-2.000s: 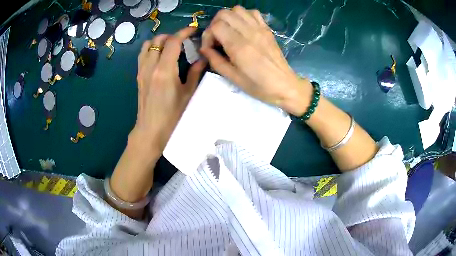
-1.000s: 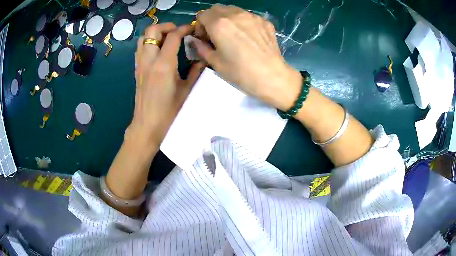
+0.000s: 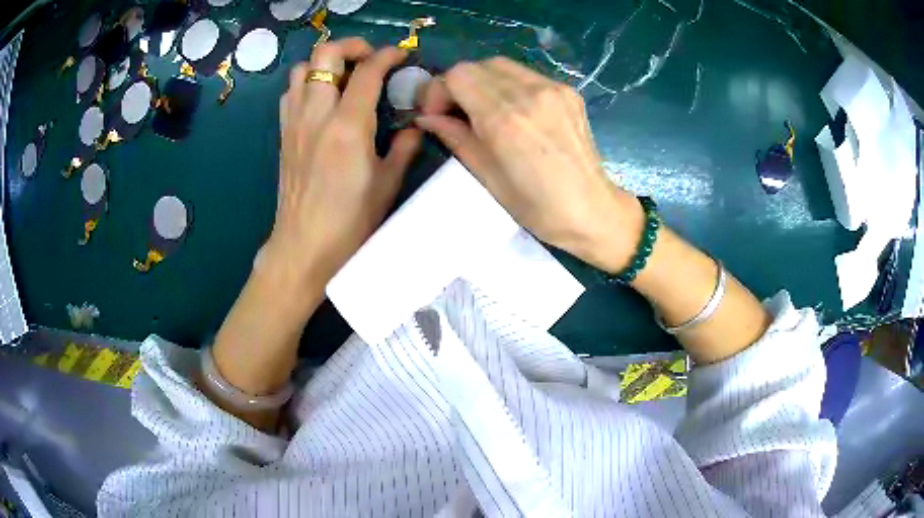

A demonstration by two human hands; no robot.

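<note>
A round display module (image 3: 410, 89) with a grey round face lies between my hands, its gold tail pointing up. My left hand (image 3: 339, 167) holds its left side with fingertips and thumb. My right hand (image 3: 527, 147) has thumb and index fingertip at its right edge; whether they pinch the disc or something thin is too small to tell. A white adhesive sheet (image 3: 461, 253) lies below my hands, over the mat edge and against the striped shirt.
Several grey-faced modules (image 3: 136, 102) and a square dark part (image 3: 176, 108) lie at left on the green mat. A dark-faced module (image 3: 775, 167) lies at right. Cut waste liner (image 3: 881, 152) is heaped at far right.
My right hand has drawn back a little to the right, uncovering the grey face, which now looks round and flat. The white sheet has turned and shifted slightly.
</note>
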